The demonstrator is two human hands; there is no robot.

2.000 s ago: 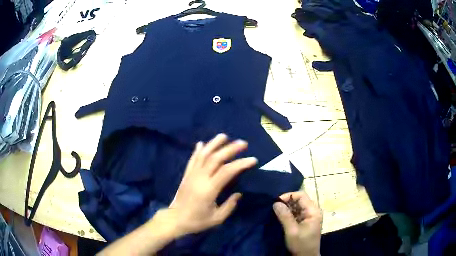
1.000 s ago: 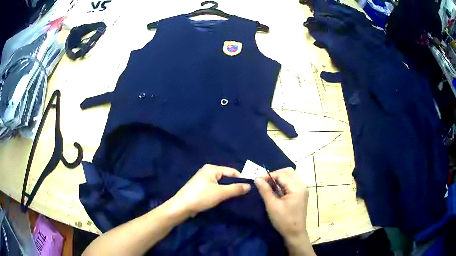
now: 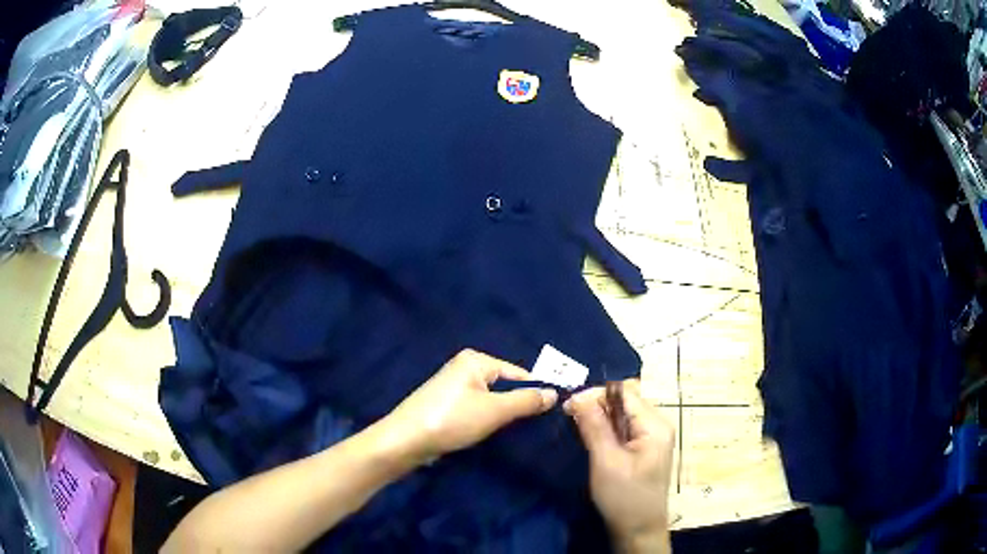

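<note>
A navy pinafore dress [image 3: 400, 141] lies spread on the table, its skirt turned up at the bottom with bluish lining showing. A crest badge [image 3: 518, 87] is on its chest. My left hand [image 3: 465, 406] pinches a navy seam edge beside a white label [image 3: 558, 367]. My right hand [image 3: 628, 438] pinches the same edge just to the right, the fingertips of both hands nearly touching. Small dark thread snips [image 3: 617, 411] show between my right fingers, mostly hidden.
A black hanger [image 3: 117, 287] lies at left on the pale wooden table [image 3: 709, 454]. A black coil [image 3: 193, 45] and bagged garments [image 3: 52, 130] are at upper left. A second pinafore [image 3: 855, 281] covers the right side. A pink packet [image 3: 78, 492] is at lower left.
My left hand has gone from spread open over the skirt to pinching the edge. My right hand has moved up and in beside it. The white label has come into view. The dress sits higher in view.
</note>
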